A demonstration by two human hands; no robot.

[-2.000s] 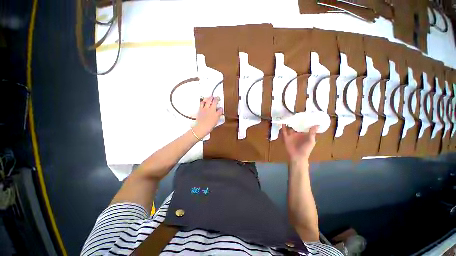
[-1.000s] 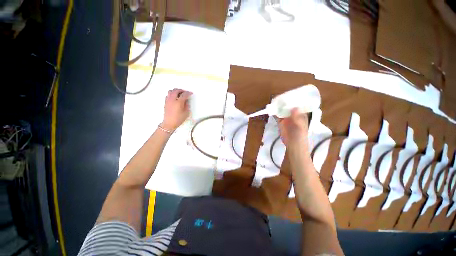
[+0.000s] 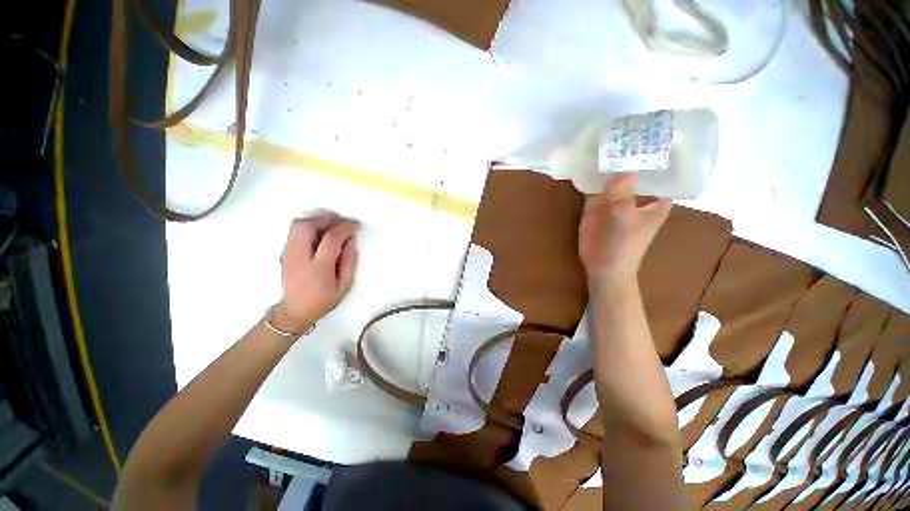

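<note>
My right hand holds the translucent white glue bottle, lying sideways with its printed label up and its nozzle pointing left, at the top left corner of the nearest brown bag panel. My left hand rests on the white table with fingers curled; nothing shows in it. White reinforcement pieces lie along the overlapped panels. Thin dark-brown handles arch left from them. A crumpled white wipe lies on the table below my left hand. My right forearm hides part of the row.
Long brown strap loops lie over the table's far left end. A yellow tape strip crosses the white tabletop. Brown pieces and dark straps lie at the far right. A pale looped item lies at the far side.
The view has shifted. The bottle has moved from over the reinforcement pieces to the first panel's far corner. My left hand has left the first reinforcement piece and sits on the white table; the wipe now shows.
</note>
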